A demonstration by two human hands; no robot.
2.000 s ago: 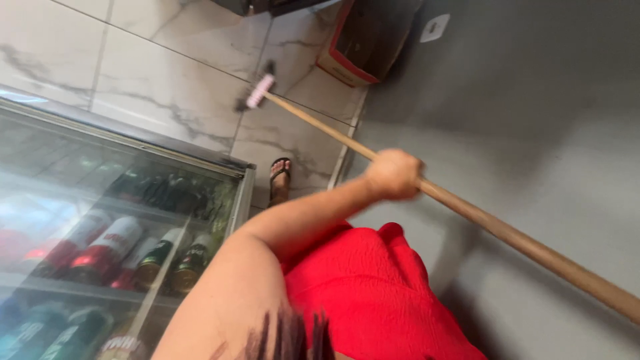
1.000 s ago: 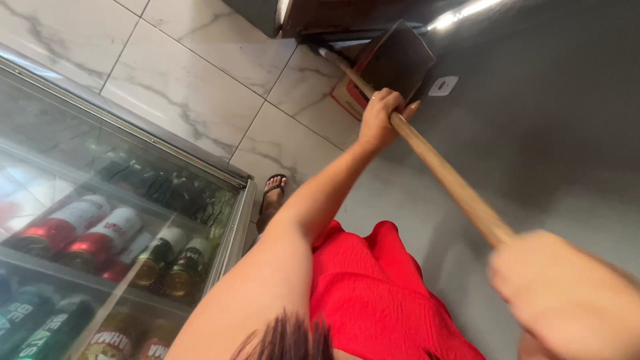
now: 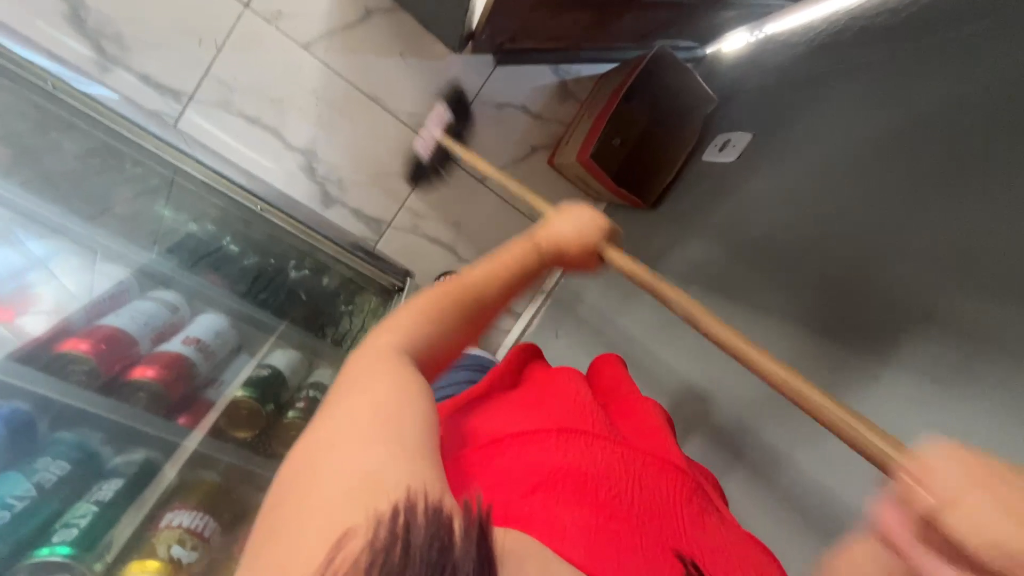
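Note:
A broom with a long wooden handle (image 3: 720, 328) runs from the lower right up to the upper middle. Its head (image 3: 436, 136), pink with dark bristles, is blurred over the marbled floor tiles. Partway down the handle my left hand (image 3: 578, 234) is closed around it. My right hand (image 3: 952, 504), blurred and cut off by the right edge, grips the upper part of the handle.
A glass-fronted drinks fridge (image 3: 264, 216) with cans and bottles stands at left. Beyond the handle, an open cardboard box (image 3: 592, 160) sits against the grey wall (image 3: 864, 200), near a white outlet plate (image 3: 727, 147). Dark furniture (image 3: 592, 28) borders the top.
The broom head, by the box and dark furniture a second ago, now shows farther left over open tiles. My right hand, not visible two seconds ago, is in view on the handle.

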